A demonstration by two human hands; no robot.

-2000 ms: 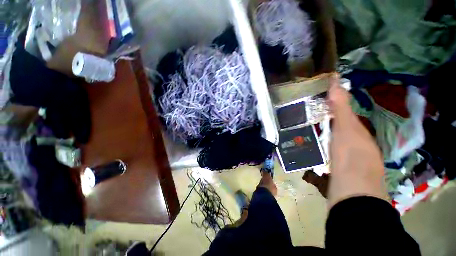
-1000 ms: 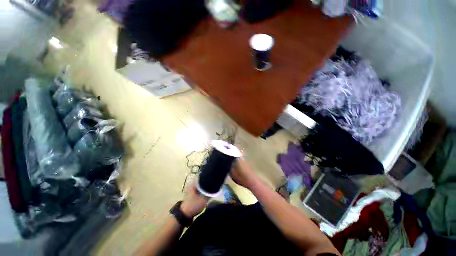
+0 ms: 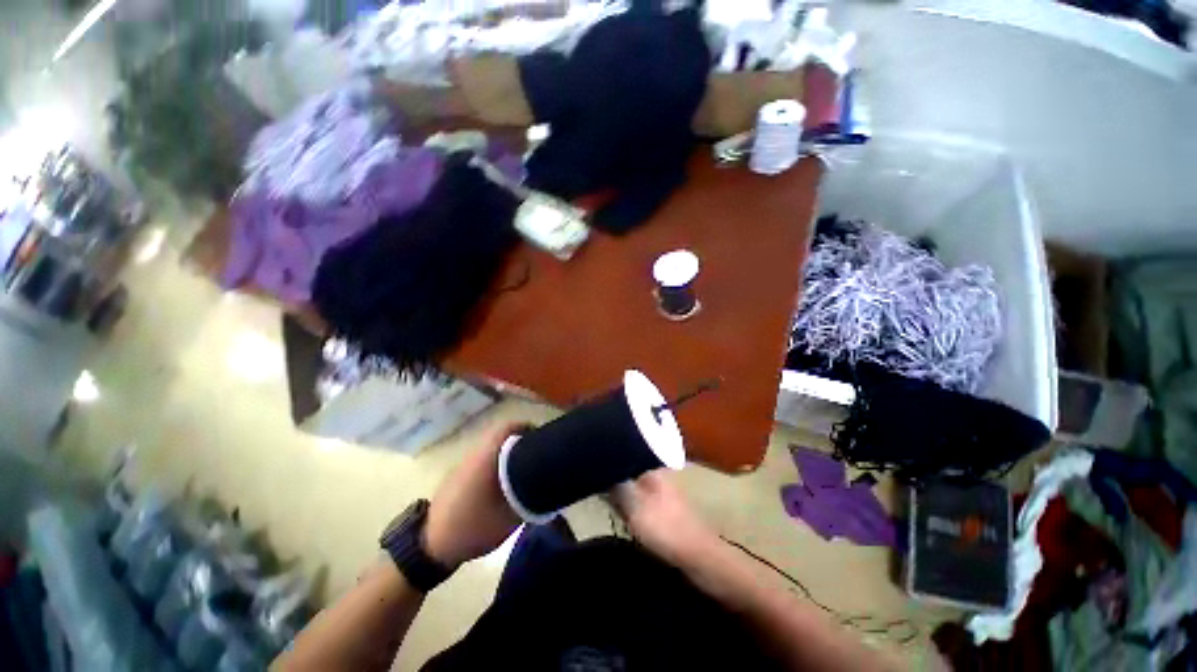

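A black cord spool (image 3: 578,456) with white end discs is held tilted above the floor, in front of the table's near edge. A thin dark spindle (image 3: 692,395) pokes out of its right end. My left hand (image 3: 475,496) is closed around the spool's left end. My right hand (image 3: 660,515) is just below the spool's right end, its fingers partly hidden behind it, so its grip cannot be told. A thin black cord (image 3: 788,574) trails beside my right forearm towards the floor at the right.
The reddish-brown table (image 3: 597,344) bears a second spool (image 3: 677,284), a white thread cone (image 3: 777,137), a black cord bundle (image 3: 414,263) and purple fabric (image 3: 282,243). Right of it are a white bin (image 3: 1037,282) with lilac cords (image 3: 906,309) and a dark flat box (image 3: 960,541).
The view has swung towards the table. The spool, absent from my hands at first, then held upright in both, is now tilted nearly sideways with its spindle showing.
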